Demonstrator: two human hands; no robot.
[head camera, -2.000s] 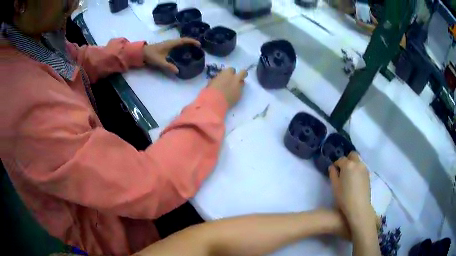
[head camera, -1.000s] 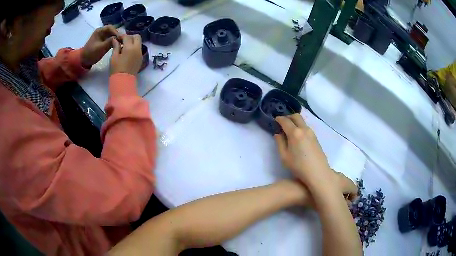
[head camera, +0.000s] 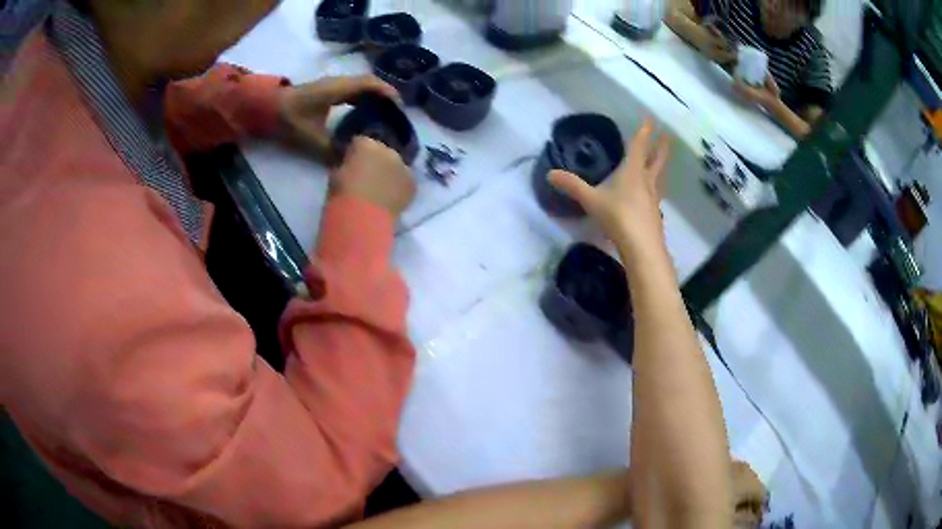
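Observation:
Dark cup-shaped plastic housings stand open side up on the white sheet. My right hand is open, thumb and fingers spread, at the near side of a tall housing that looks nested; whether it touches is unclear. A nearer housing stands left of my right forearm, with another mostly hidden behind the forearm. My left arm crosses under my right. My left hand is at the lower right, partly hidden and blurred, beside small dark inserts cut off by the bottom edge.
A neighbouring worker in an orange sleeve works at a housing on the left. Several housings and loose inserts are near them. A green post slants at right. Another person sits opposite.
My right hand has let go of the near housing and moved up to the tall one, fingers now spread. My left hand stays low by the inserts. The view has shifted.

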